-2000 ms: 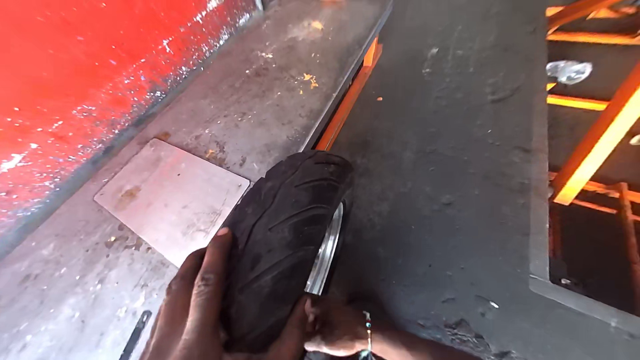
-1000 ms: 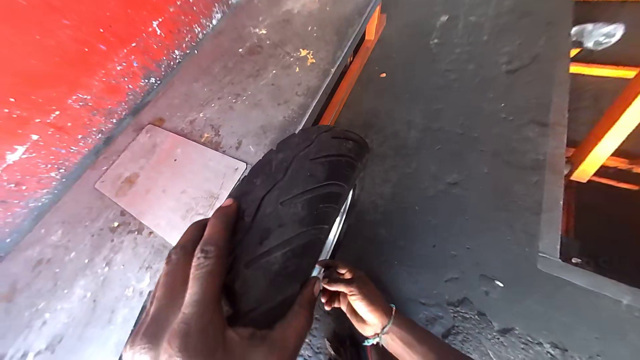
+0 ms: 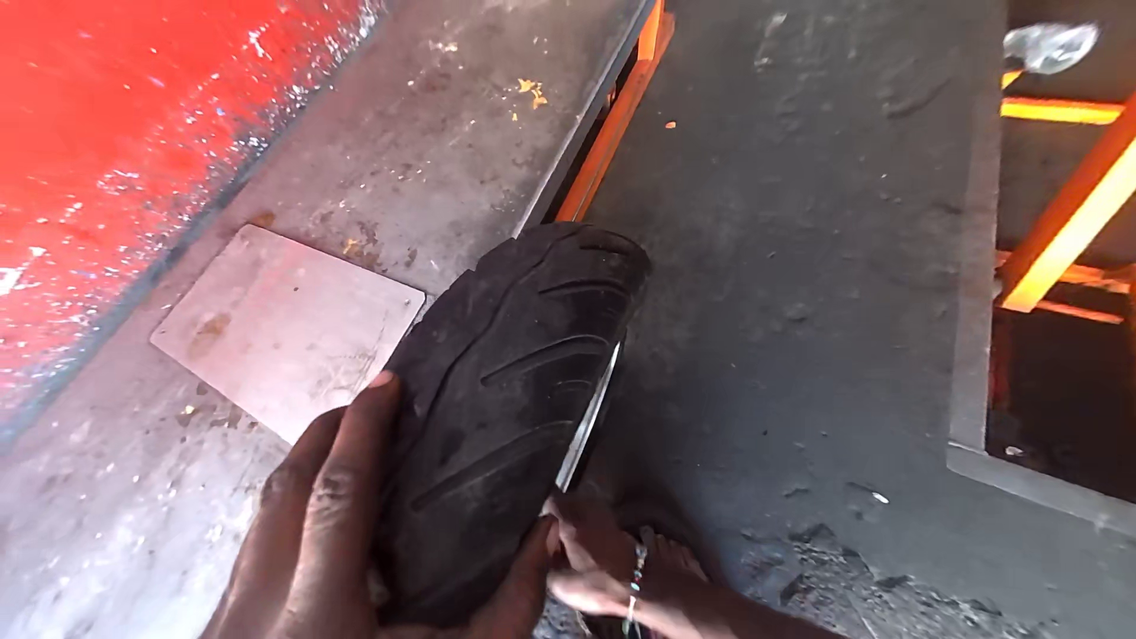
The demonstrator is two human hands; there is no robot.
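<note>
A black rubber tire (image 3: 524, 355) with curved tread grooves stands on edge at the centre, and a strip of its silver metal rim (image 3: 590, 417) shows on the right side. My left hand (image 3: 355, 532) grips across the tread at the lower left, with fingers on the far left sidewall and the thumb by the right edge. Low on the rim side is my right hand (image 3: 590, 550), a beaded bracelet (image 3: 637, 577) on its wrist. Its fingertips are bunched against the wheel by my left thumb, and what they hold, if anything, is hidden.
A thin metal plate (image 3: 293, 328) lies on the worn grey surface left of the tire, beside a red painted panel (image 3: 160, 106). Orange metal bars (image 3: 612, 133) show in a gap beyond. At right, a framed opening (image 3: 972, 355) holds more orange bars and clear plastic (image 3: 1052, 46). A bare foot is partly visible below.
My right hand, whose fingers were more visible a second ago, is now bunched closer against the rim side and my left thumb. My left hand has stayed on the tire.
</note>
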